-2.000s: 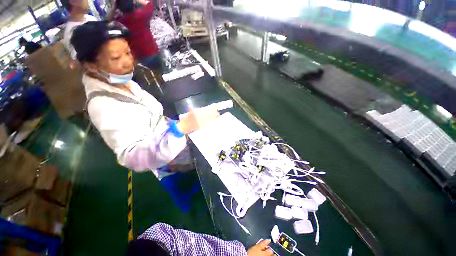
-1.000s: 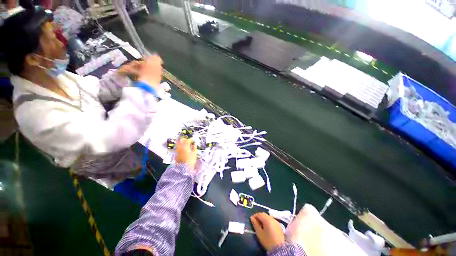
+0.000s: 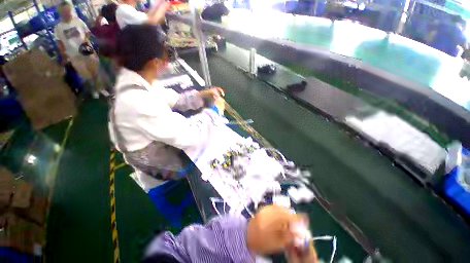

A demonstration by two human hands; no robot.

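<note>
My left hand (image 3: 273, 229), in a striped sleeve, is blurred at the bottom centre. Its fingers close on a small white part (image 3: 299, 232), probably an adapter piece. A thin white cord (image 3: 330, 239) shows just right of it. My right hand (image 3: 305, 254) shows only as blurred fingers at the bottom edge, close under the white part; its grip is unclear. Beyond my left hand, a pile of white cords (image 3: 252, 180) with circuit boards (image 3: 234, 158) lies on a white sheet (image 3: 206, 163). Blurred white housings (image 3: 300, 193) lie at the pile's right.
A person in white (image 3: 149, 113) sits at the bench on the left, hands raised near the belt edge. The dark green conveyor belt (image 3: 309, 149) runs along the right. White trays (image 3: 397, 136) and a blue bin (image 3: 458, 180) stand beyond it. Other people are behind.
The view has swung left. My left hand has come back from the board pile and now holds a white part near my right hand, which has left the bench top.
</note>
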